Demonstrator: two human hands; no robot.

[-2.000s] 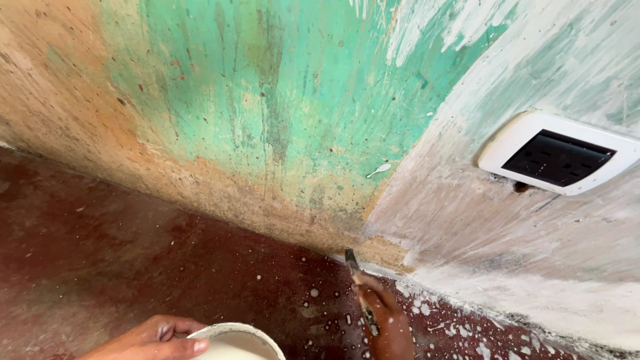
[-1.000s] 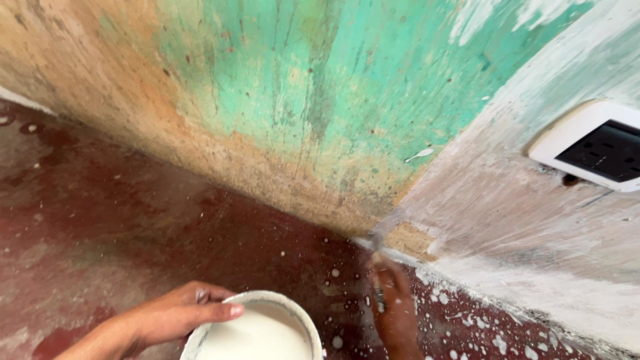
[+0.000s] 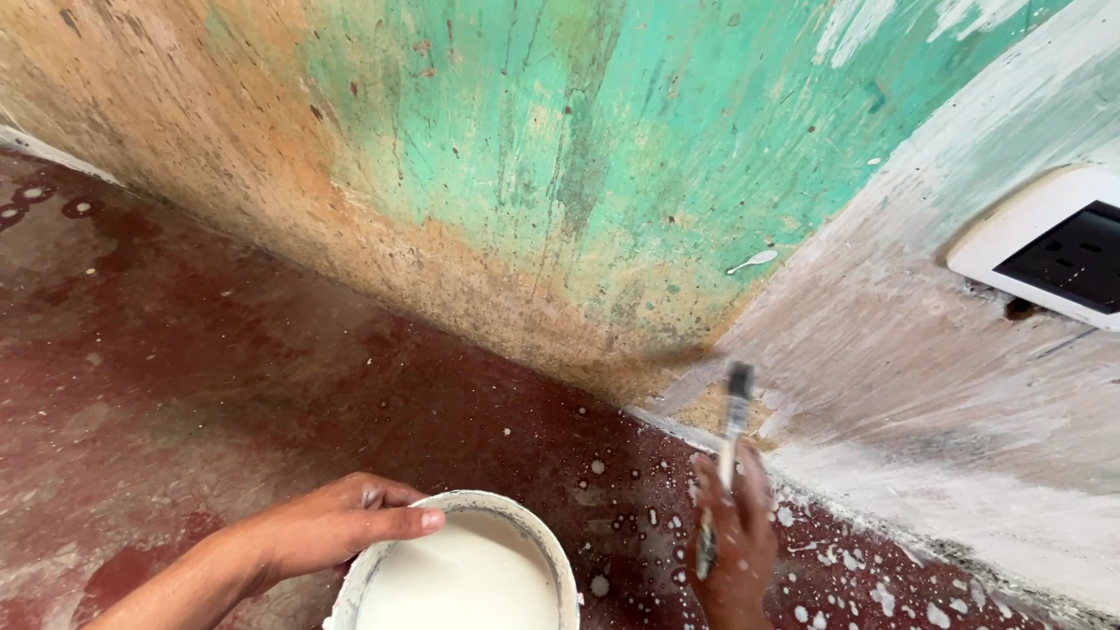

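My left hand [image 3: 350,525] grips the rim of a round bucket [image 3: 567,560], its thumb over the edge. White paint [image 3: 464,582] lies inside the bucket, whose lower part is cut off by the bottom of the view. To the right, my right hand [image 3: 737,542] is closed around the handle of a paintbrush [image 3: 733,429]. The dark bristles point up, in front of the foot of the wall [image 3: 525,297]; whether they touch it I cannot tell. The hand and brush are slightly blurred. Thin whitish paint covers the wall's right part, while green and tan show on the left.
A white-framed electrical outlet [image 3: 1041,249] is on the wall at right, with a small dark hole beneath its frame. The reddish floor [image 3: 332,394] meets the wall along a diagonal edge. White paint spatters [image 3: 884,599] mark the floor at lower right.
More of the bucket shows than two seconds ago. The brush was low at the wall's foot one second ago; its bristles now stand higher, and the whitish streak there is visible.
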